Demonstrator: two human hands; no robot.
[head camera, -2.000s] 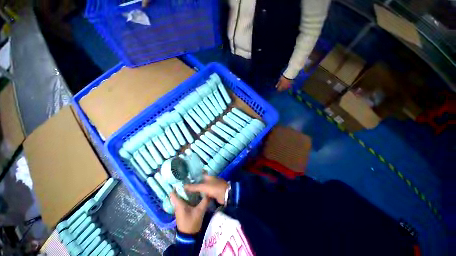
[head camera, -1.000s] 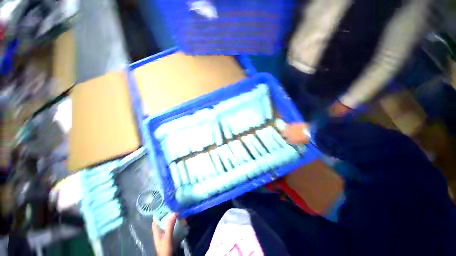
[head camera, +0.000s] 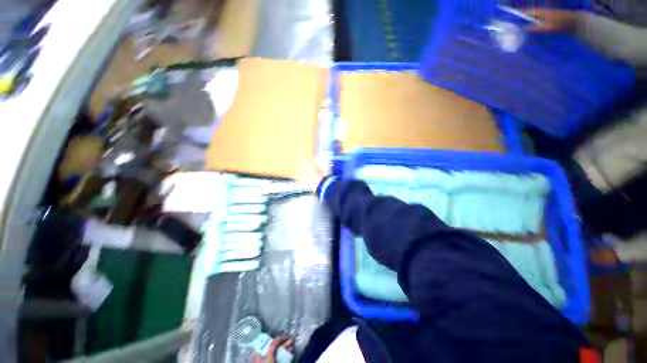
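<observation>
My left hand (head camera: 278, 351), partly cut off by the bottom edge, holds a pale mint mini fan (head camera: 257, 340) by its handle over the silver-covered bench. My right arm reaches across the near blue crate (head camera: 461, 157). My right hand (head camera: 317, 172) is small and blurred at the lower right corner of a brown cardboard sheet (head camera: 266, 120); whether its fingers grip the sheet is unclear. Rows of mint fans (head camera: 496, 202) lie in the crate, partly hidden by my sleeve.
More fans (head camera: 242, 227) lie in a row on the bench (head camera: 291, 283). Another blue crate (head camera: 512, 131) with a brown sheet (head camera: 418, 110) stands beyond. At the upper right, a person's hand (head camera: 553, 20) is at a tilted blue crate (head camera: 532, 71). Another person (head camera: 57, 248) is at left.
The view has swung left. My right hand has left the fans in the crate and reached the cardboard sheet. My left hand stays with a fan over the bench since a second ago.
</observation>
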